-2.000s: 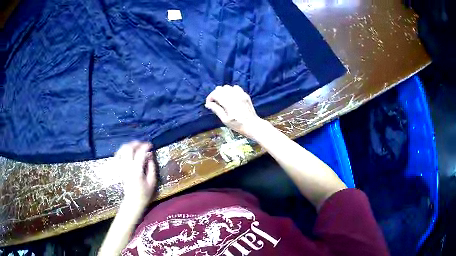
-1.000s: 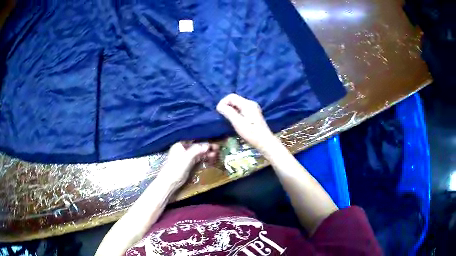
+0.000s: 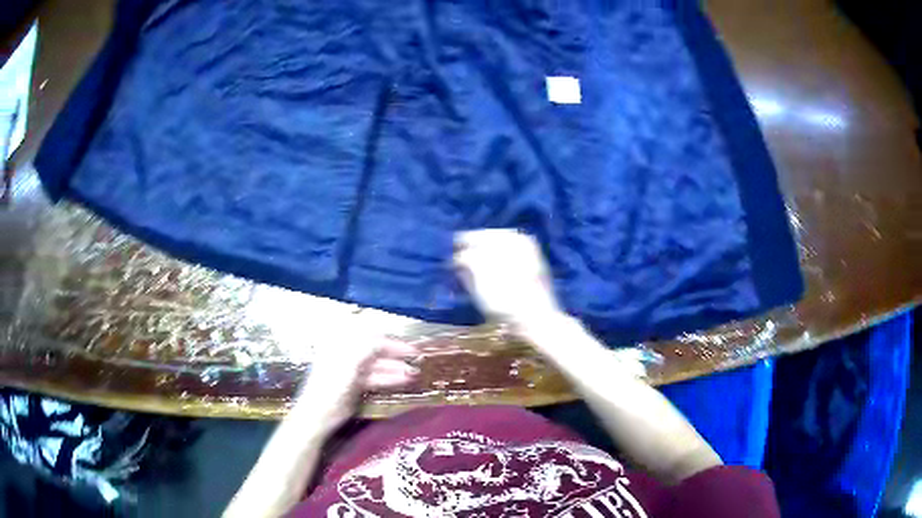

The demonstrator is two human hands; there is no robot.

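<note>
A navy coat lies spread on the brown table with its shiny lining up. A matte navy band runs down its right side and along the lower hem. A small white label sits on the lining at the upper right. My right hand is over the lining near the hem; its fingers are curled and blurred, and whether it grips cloth cannot be told. My left hand is below the hem over the table edge, washed out by glare, its fingers partly hidden.
The scratched brown tabletop has a curved front edge. A blue bin stands below the edge at the right with dark contents. A white sheet lies at the far left. A black-and-white patterned thing is below the edge at the left.
The coat appears further right in the view, and its left edge now shows. My right hand has moved left along the hem relative to the coat. My left hand stays below the hem.
</note>
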